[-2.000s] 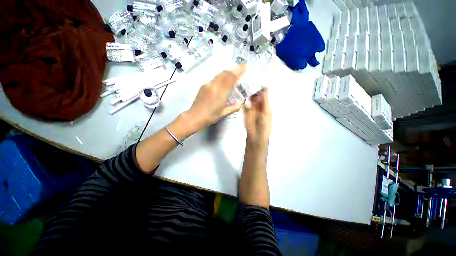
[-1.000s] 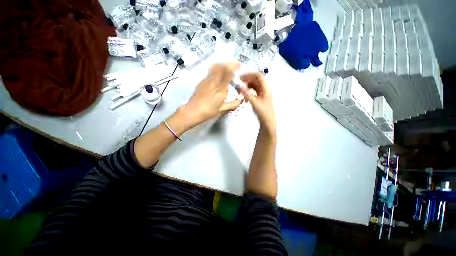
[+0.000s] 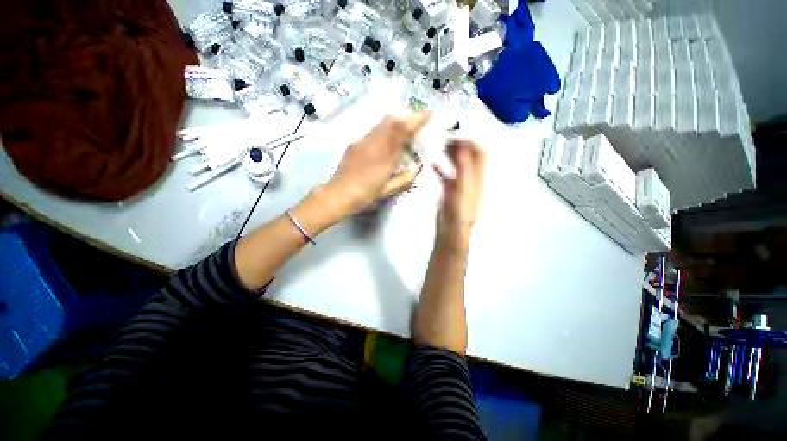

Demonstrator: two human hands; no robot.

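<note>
My left hand (image 3: 373, 164) is over the white table (image 3: 518, 258), fingers curled around a small clear bottle (image 3: 411, 160) that is mostly hidden and blurred. My right hand (image 3: 463, 179) is to its right, apart from it, fingers bent and blurred; whether it holds anything cannot be told. Clear bottles with dark caps (image 3: 298, 53) are heaped at the top of the table. White sticks (image 3: 220, 148) lie fanned left of my hands, beside a round white piece with a dark centre (image 3: 259, 164).
A rust-brown cloth (image 3: 91, 103) is heaped at the left. White cartons (image 3: 455, 43) lie among the bottles, beside a blue cloth bundle (image 3: 520, 82). Packed white cartons (image 3: 656, 77) stand in long stacks at the right, with a shorter row (image 3: 604, 185) in front. A blue stool or crate (image 3: 30, 297) is at lower left.
My right hand was close against my left a second ago and is now apart, to the right. My left hand has stayed in nearly the same place.
</note>
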